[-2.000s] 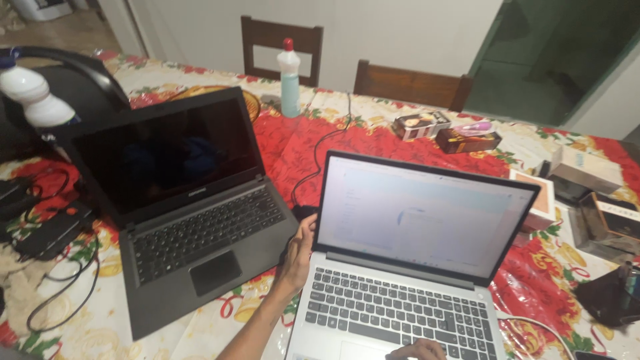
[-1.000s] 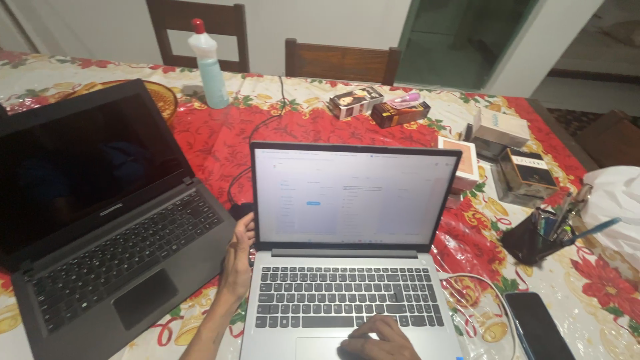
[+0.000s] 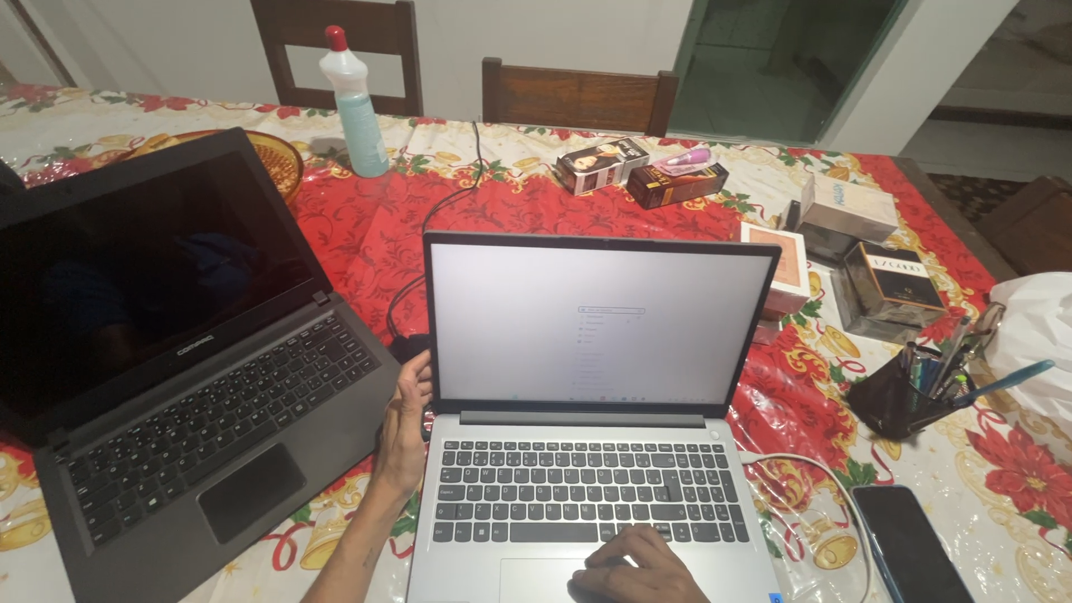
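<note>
A silver laptop (image 3: 477, 578) stands unfolded before me, its screen lit with a mostly white page and a small list. My right hand (image 3: 641, 569) rests over its touchpad and the lower keys, fingers bent, gripping nothing. At the left rear corner of the laptop is my left hand (image 3: 408, 427), its fingertips partly hidden behind the screen's edge; whether it grips anything does not show. A black Compaq laptop (image 3: 335, 435) with a dark screen stands tilted on the left. A white cable (image 3: 829, 477) runs from the silver laptop's right side, near a smartphone (image 3: 913, 544).
On the floral tablecloth (image 3: 360, 226) are a bottle of bluish liquid (image 3: 360, 126), an amber glass dish (image 3: 280, 163), small cartons (image 3: 599, 167), stacked boxes (image 3: 892, 289), a black pen holder (image 3: 892, 402) and a white plastic bag (image 3: 1034, 335). Wooden chairs (image 3: 578, 96) stand beyond the far edge. A black cable (image 3: 448, 201) lies behind the silver laptop.
The page on the silver laptop's screen has changed. My left hand stays at its left edge and my right hand at the touchpad. The view has swung right since the oldest frame.
</note>
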